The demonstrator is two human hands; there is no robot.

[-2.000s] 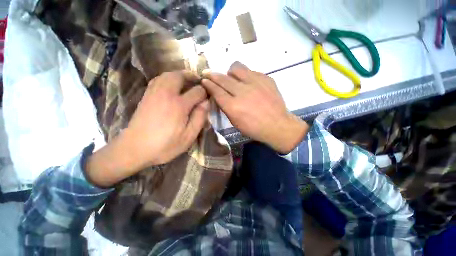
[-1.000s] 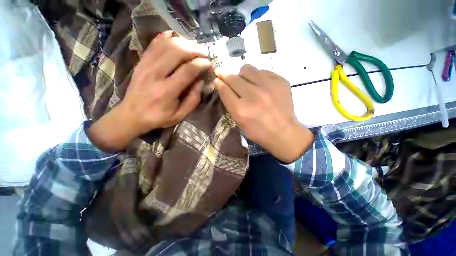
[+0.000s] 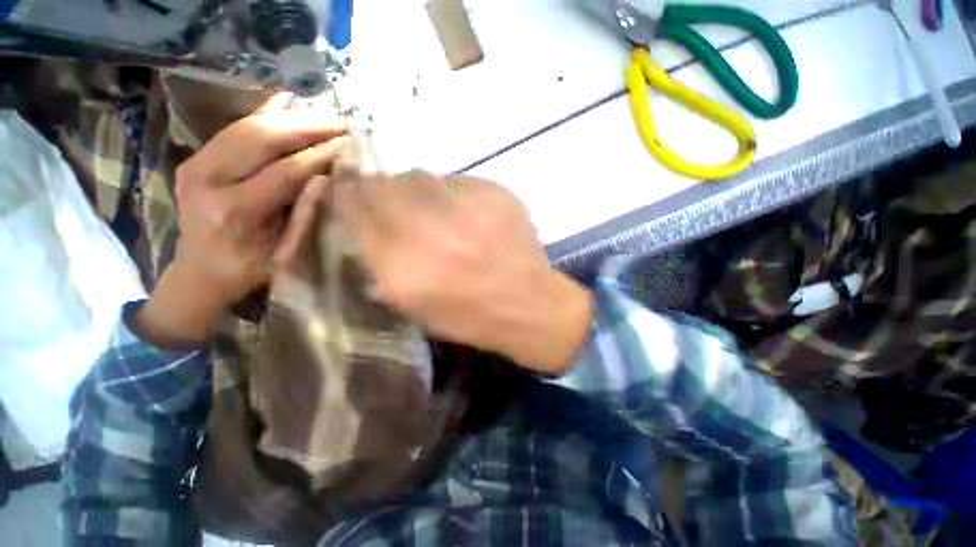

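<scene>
The brown plaid shell fabric (image 3: 342, 395) hangs from the machine bed over my lap. My left hand (image 3: 241, 203) is closed on its edge just in front of the sewing machine's lit needle area (image 3: 310, 75). My right hand (image 3: 471, 262) is blurred and holds the fabric edge beside it, just right of my left hand; its fingertips are hard to make out. The white lining (image 3: 64, 288) lies at the left. The needle and presser foot cannot be made out clearly.
Scissors with yellow and green handles (image 3: 701, 139) lie on the white table, their tips cut off by the top edge. A tan rectangle (image 3: 457, 32) lies on the bed. A measuring strip (image 3: 738, 192) runs along the front edge. Plaid garment pieces (image 3: 856, 310) lie below at right.
The view has shifted, so the table and scissors sit higher and further left. My right hand has turned and now lies further over the fabric, blurred. The fabric on my lap is narrower and more bunched.
</scene>
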